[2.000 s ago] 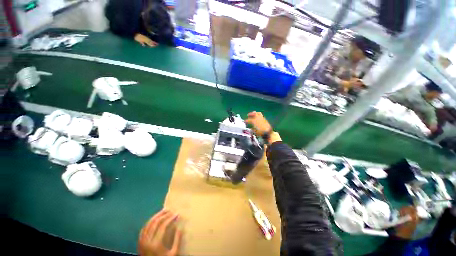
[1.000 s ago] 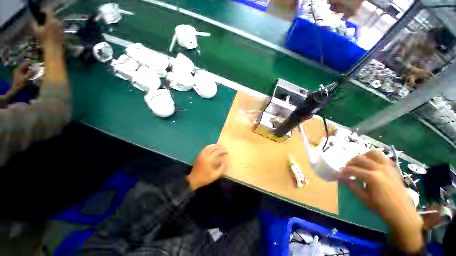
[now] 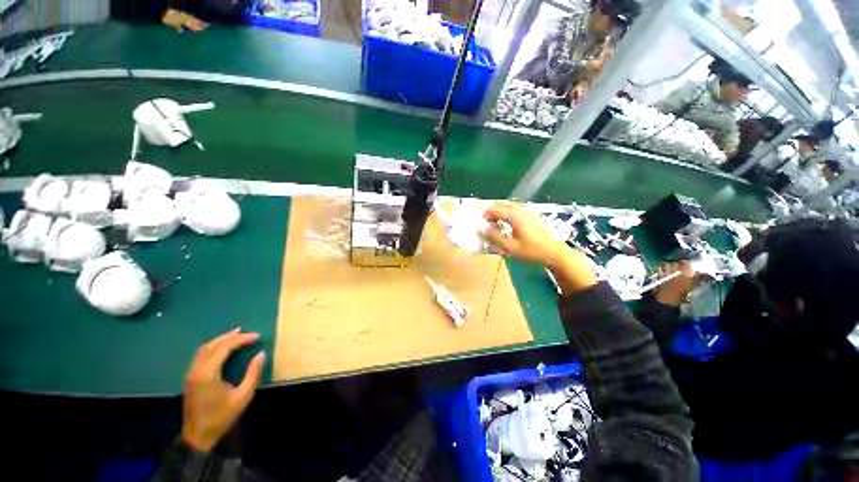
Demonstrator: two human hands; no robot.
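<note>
My right hand (image 3: pixel 520 235) is shut on a white plastic housing (image 3: pixel 465 226) above the back right part of the tan mat (image 3: pixel 377 325). A thin dark lead hangs below it. The housing's outline is blurred. My left hand (image 3: pixel 218 384) is empty, fingers apart, at the bench's front edge left of the mat. The black electric screwdriver (image 3: pixel 417 215) hangs upright in front of the screw feeder (image 3: pixel 379 212). A small white glue tube (image 3: pixel 447 302) with red-yellow marks lies on the mat's right half.
White head housings (image 3: pixel 115 283) sit in rows at the left. A white assembly (image 3: pixel 162 122) with antennas lies on the green conveyor. A blue crate (image 3: pixel 461 424) of white parts is by my lap. White parts and another person (image 3: pixel 801 320) are at the right.
My right hand has moved from the right side back over the mat's right edge with the white housing. My left hand has left the mat's edge and opened. The view has turned.
</note>
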